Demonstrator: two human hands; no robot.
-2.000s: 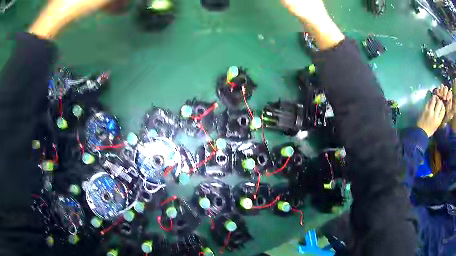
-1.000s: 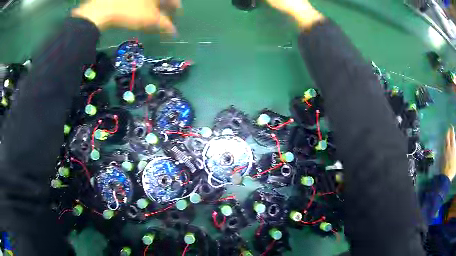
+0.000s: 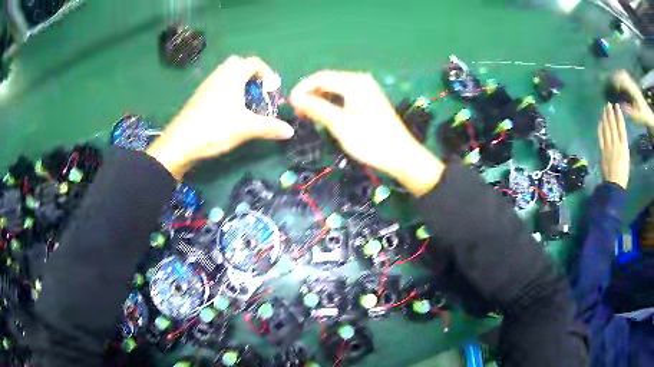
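Note:
My left hand (image 3: pixel 222 111) is at upper centre, its fingers curled around a blue circuit board (image 3: pixel 261 94) that shows between thumb and fingers. My right hand (image 3: pixel 348 107) is just to its right, thumb and index finger pinched together near the board's right side. A small reddish bit shows between the hands; whether the right fingers grip it I cannot tell. A dark housing (image 3: pixel 305 140) lies below the hands. Round blue boards (image 3: pixel 249 242) and black housings (image 3: pixel 326 247) with red leads and green-ended cylinders lie below on the green bench.
A dark round unit (image 3: pixel 182 44) stands alone at upper left. Another blue board (image 3: pixel 131 132) lies left of my left wrist. More housings are heaped at far left and at right (image 3: pixel 495 115). Another person's hands (image 3: pixel 614 143) and blue sleeves are at the right edge.
Both hands have come down and together at upper centre. The left hand now holds a blue board. The view has shifted, showing more units at right.

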